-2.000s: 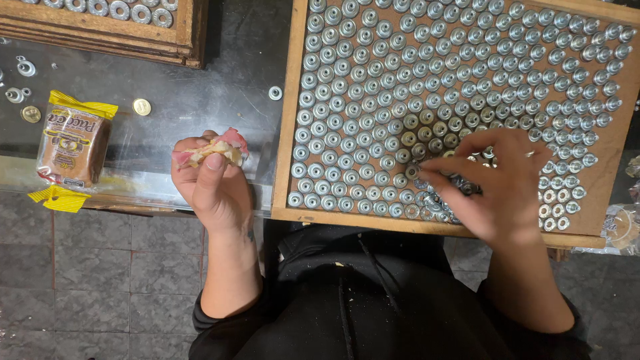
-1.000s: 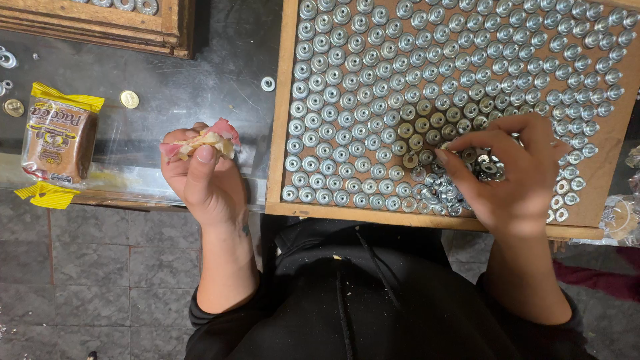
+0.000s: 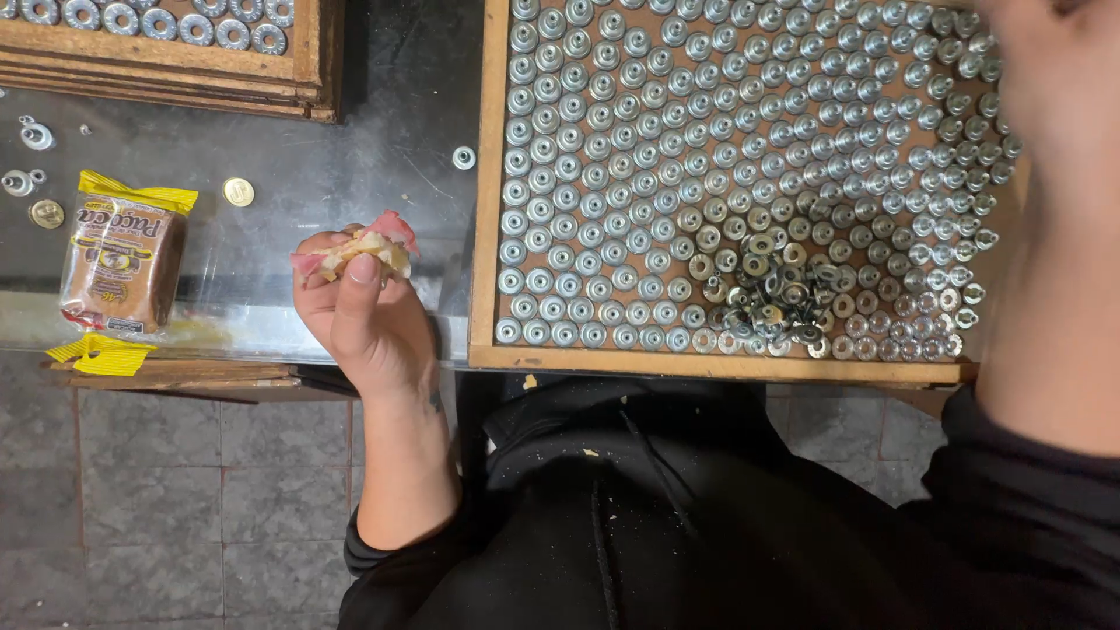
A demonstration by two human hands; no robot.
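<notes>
My left hand (image 3: 363,306) holds a partly eaten piece of bread with pink filling (image 3: 372,249), pinched between thumb and fingers over the table's front edge. A shallow wooden tray (image 3: 700,360) to its right carries rows of small round zinc-coloured metal parts (image 3: 573,74). Near the tray's front, a loose heap of the same kind of parts (image 3: 779,293) lies among the rows. My right hand (image 3: 1059,87) is raised at the upper right edge of the view, blurred and partly cut off, so its fingers and anything in them cannot be made out.
A wrapped brown snack with yellow ends (image 3: 122,262) lies at the left. Around it are gold-coloured discs (image 3: 238,192) and a few loose metal parts (image 3: 37,136). A single metal part (image 3: 464,157) sits beside the tray. Stacked wooden trays (image 3: 306,61) stand at the upper left.
My right hand has moved from the heap of metal parts up and to the right, uncovering the heap. My left hand still holds the bread in about the same place.
</notes>
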